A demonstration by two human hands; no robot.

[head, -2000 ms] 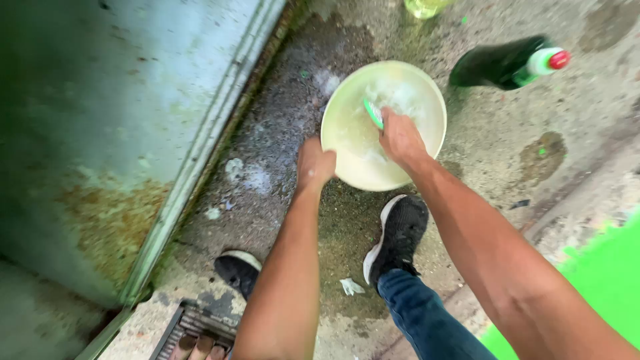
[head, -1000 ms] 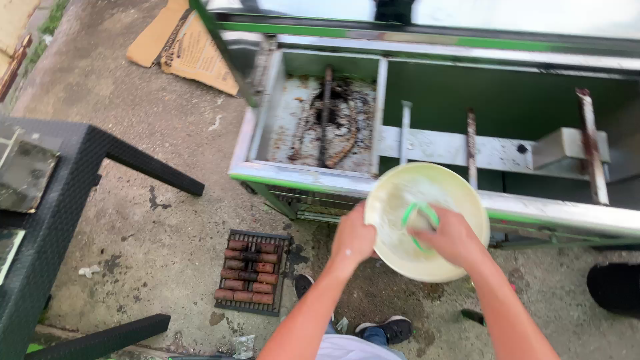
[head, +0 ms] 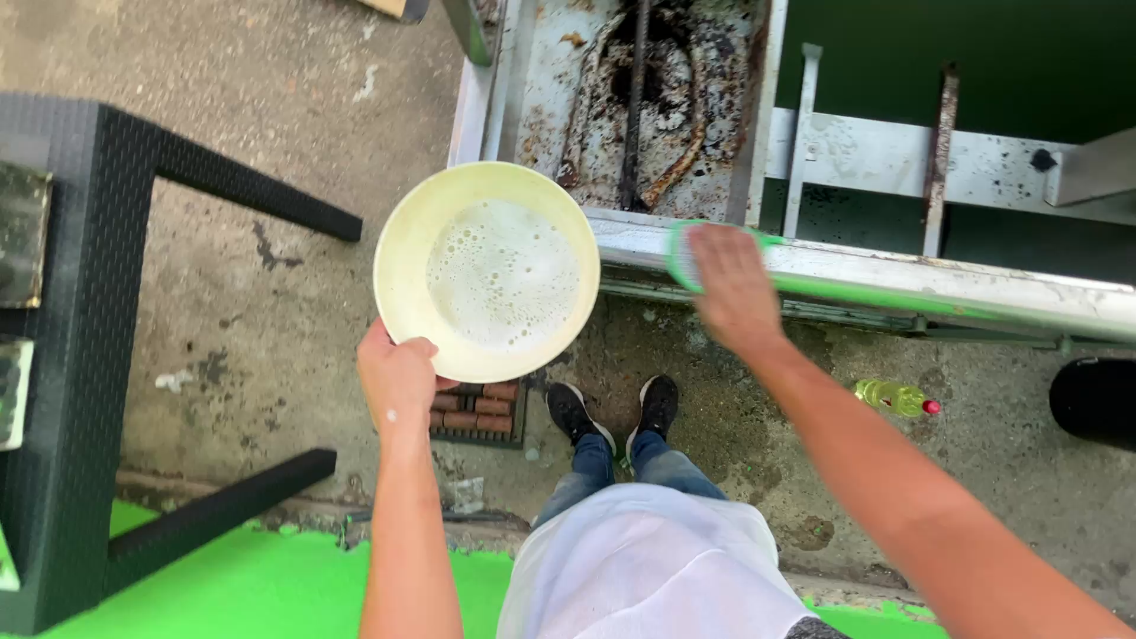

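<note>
My left hand point(head: 401, 368) grips the lower left rim of a cream plastic bowl point(head: 404, 222), which holds foamy, soapy water point(head: 504, 273). The bowl is raised above the ground, just left of a metal stall's front edge point(head: 932, 280). My right hand point(head: 732, 275), slightly blurred, presses a green-edged scrubbing pad point(head: 682, 257) flat on that edge; its exact kind is unclear under the fingers. Behind the edge lies a metal tray point(head: 550, 106), stained with rust and grease, with a dark bar across it.
A black plastic table point(head: 84, 355) stands at the left. Below the bowl, a grate with brown cylinders point(head: 493, 423) lies on the concrete. A yellow-green bottle with a red cap point(head: 892, 398) and a black object point(head: 1096, 404) are at the right. Metal bars point(head: 803, 142) cross the stall's open compartment.
My right hand has left the bowl with the green pad and is now on the stall's edge. My left hand has moved the bowl left relative to the stall. The view has shifted strongly.
</note>
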